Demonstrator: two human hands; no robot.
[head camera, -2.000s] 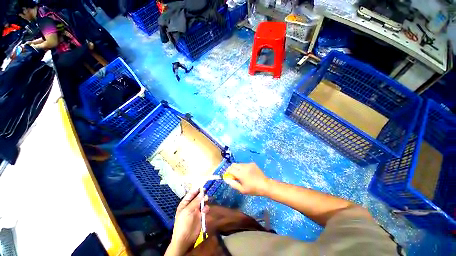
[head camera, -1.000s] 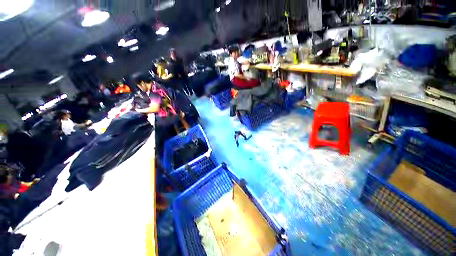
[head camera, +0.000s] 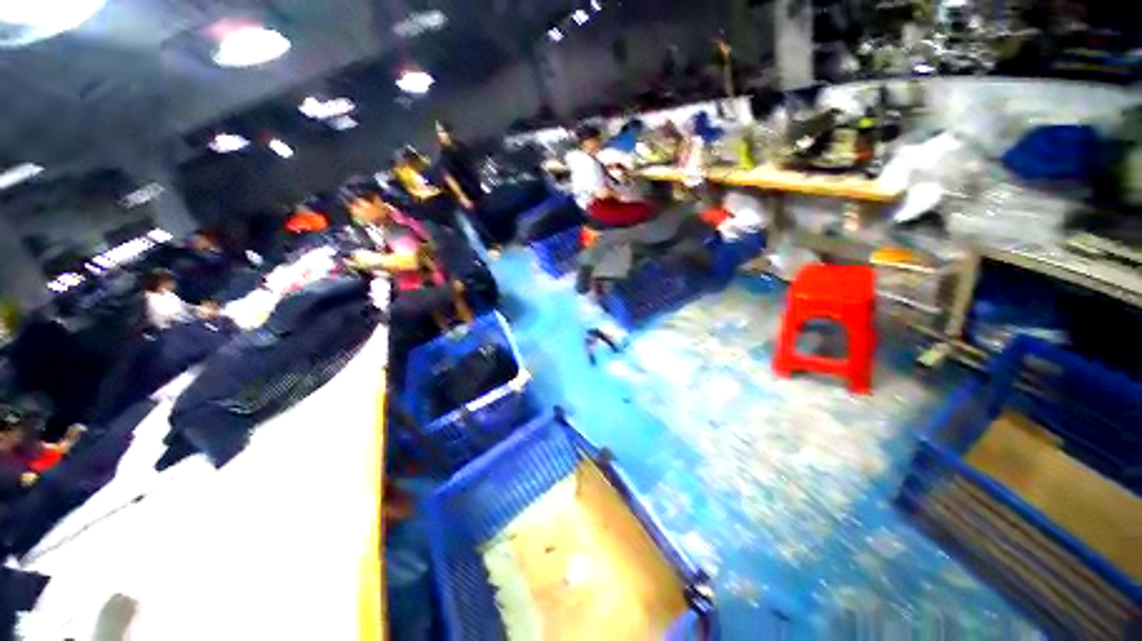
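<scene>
Neither of my hands is in view. Nearest in front of me is a blue plastic crate (head camera: 461, 532) with a tan cardboard liner (head camera: 589, 557) in its bottom, beside the table. The long white-topped table (head camera: 269, 532) runs forward on the left, with yellow edging (head camera: 376, 551) on its side toward the crate. Dark cloth pieces (head camera: 269, 357) lie on the table farther along. The view is somewhat blurred.
A second blue crate (head camera: 470, 420) with dark contents stands beyond the first. A red stool (head camera: 829, 328) stands on the blue floor (head camera: 651, 457). Another lined blue crate (head camera: 1002, 532) is at the right. Several people sit or stand farther off, one in pink (head camera: 407, 244) at the table.
Two seconds ago both hands were visible over the crate, with a white stick and a yellow-orange handled tool. The view has since tilted up, and the hands have left the picture.
</scene>
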